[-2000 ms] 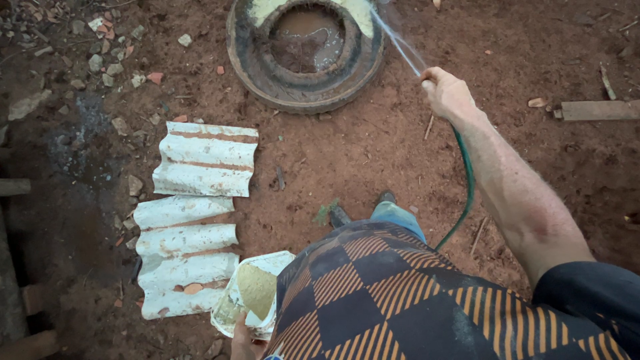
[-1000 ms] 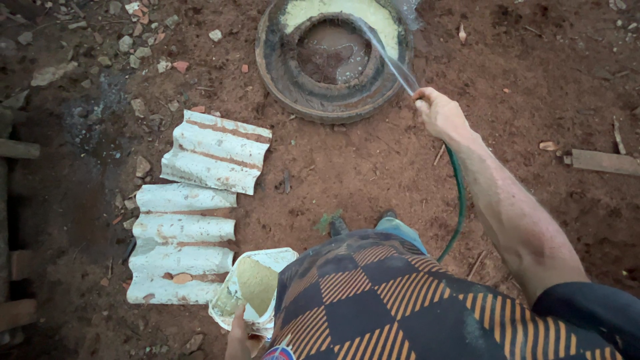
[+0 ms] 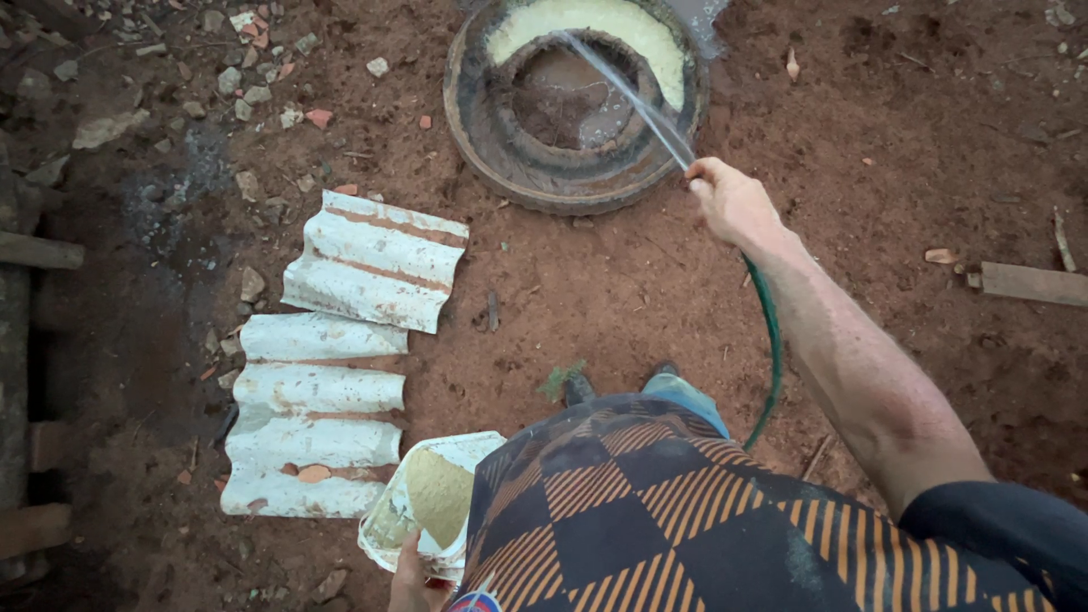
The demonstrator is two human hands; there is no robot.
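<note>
My right hand is closed around the end of a green garden hose, from which a stream of water shoots toward the upper left. The water lands at the inner rim of a round, tyre-like trough, whose far part holds a pale yellow, foamy-looking substance. Muddy water lies in its centre. Low beside my body, my left hand grips the edge of a white plastic container with yellowish, meal-like stuff inside. Part of that hand and container is hidden.
Two pieces of white corrugated roofing sheet lie on the reddish dirt at left. Stones and brick bits are scattered at upper left. Wooden timbers line the left edge, and a board lies at right. My boots stand below the trough.
The water stream has swung from the trough's upper right side to its inner rim, now crossing over the trough. My left hand remains at the container. The view has shifted slightly.
</note>
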